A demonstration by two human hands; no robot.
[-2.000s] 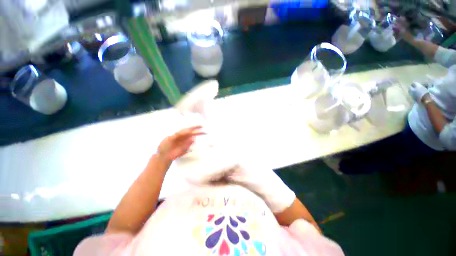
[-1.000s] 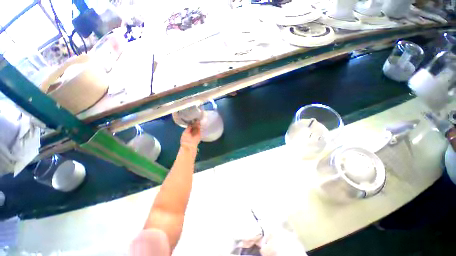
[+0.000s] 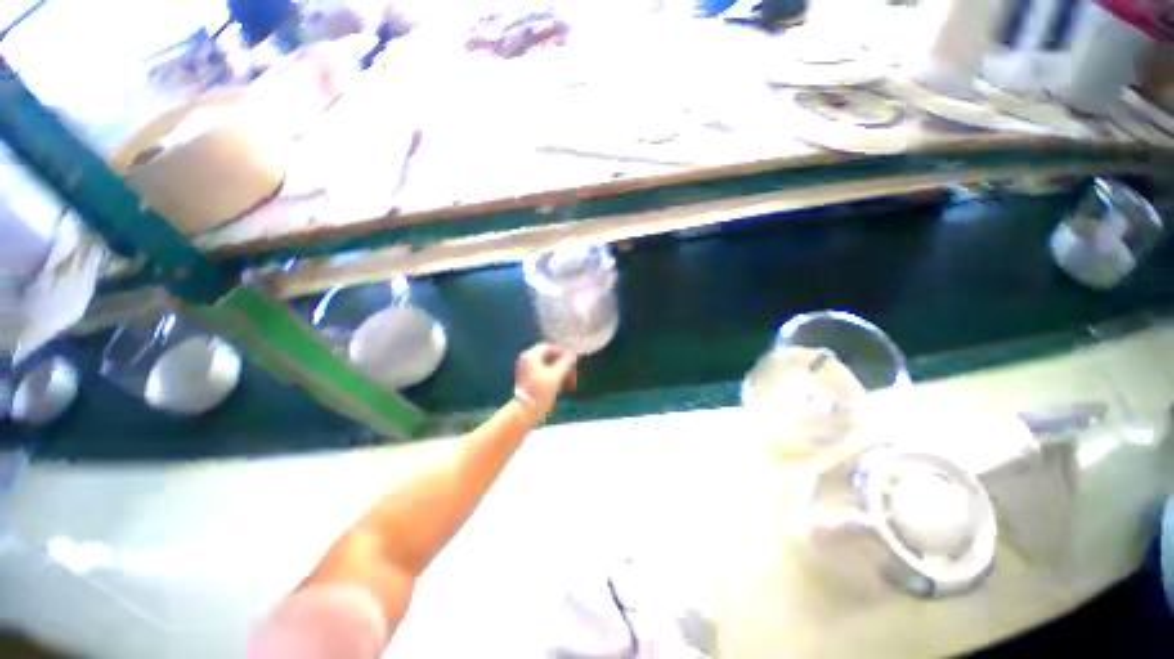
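Note:
A clear jar with a white lower part [image 3: 576, 303] stands on the dark green conveyor, a little left of the middle. My left hand [image 3: 547, 373] is bare, with a thin bracelet, and is at the jar's lower edge. Its fingers are blurred and look bent; whether they touch the jar is unclear. My right hand [image 3: 631, 624] is a washed-out white shape at the bottom edge, probably gloved, with a dark line across it; its fingers cannot be made out.
More jars [image 3: 399, 344] are on the conveyor [image 3: 747, 290] at left and far right. Two large jars [image 3: 927, 515] are at the white bench's [image 3: 489, 566] right part. A green post [image 3: 303, 361] slants down at left. A shelf [image 3: 515, 219] with a tape-like roll [image 3: 206, 174] runs above.
My left hand has drawn back from under the shelf edge towards the bench. A jar now shows upright just beyond it. The view has shifted, and my right hand stays low.

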